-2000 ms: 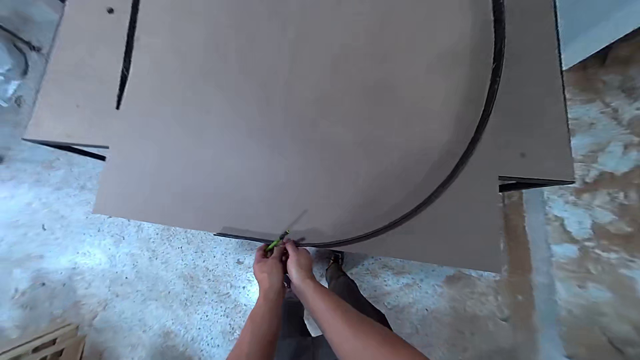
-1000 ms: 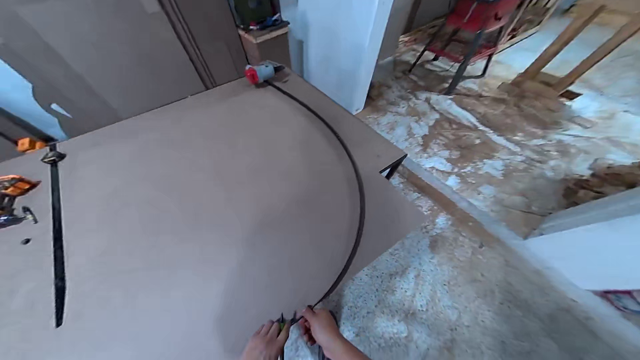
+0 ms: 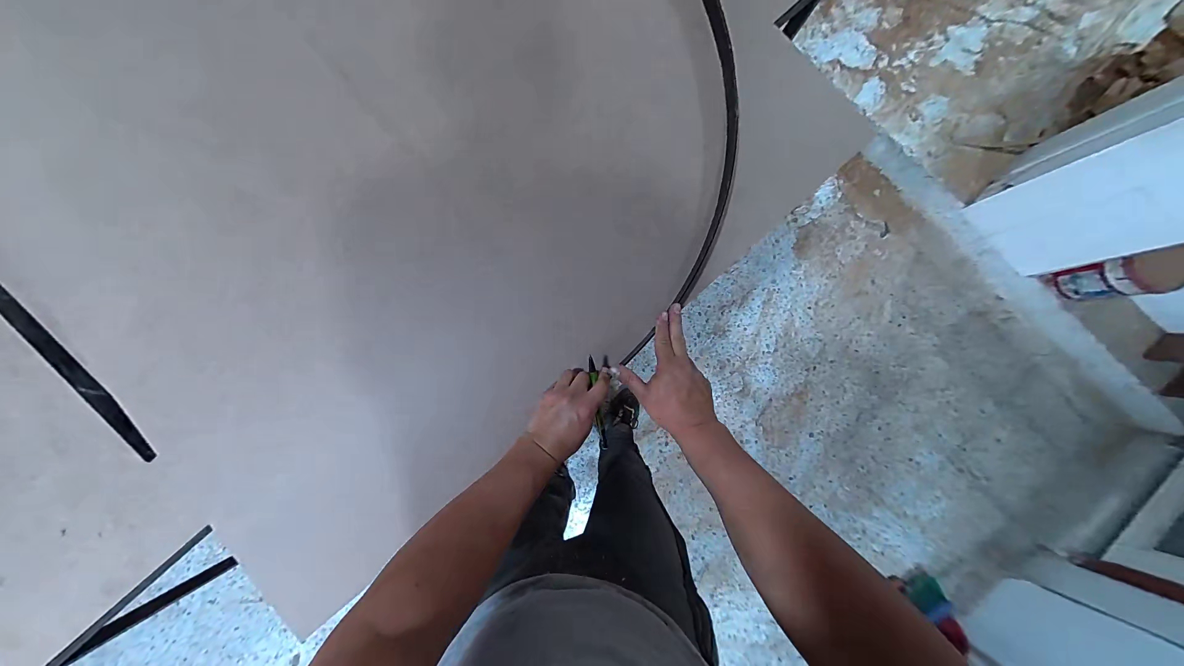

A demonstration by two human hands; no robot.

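Note:
A long black flexible strip (image 3: 729, 139) curves down over a large flat grey-brown board (image 3: 416, 231) and reaches the board's edge beside my hands. My left hand (image 3: 566, 413) is closed around a small green-and-black hand tool (image 3: 594, 372), whose two dark pointed tips face away from me. My right hand (image 3: 677, 387) is spread, its fingertips resting on the strip near its lower end and its thumb close to the tool. The strip's very end is hidden at my fingers.
A black bar (image 3: 79, 375) lies on the board at left. Black struts (image 3: 157, 601) show below the board's lower left corner. A speckled floor (image 3: 814, 388) lies right of the board, with a white wall edge (image 3: 1091, 208) and a red-and-white tube (image 3: 1091, 280) beyond.
The view has swung down and turned. My right hand, with bent fingers close to the left one earlier, now has its fingers stretched out along the strip. The left hand still holds the tool.

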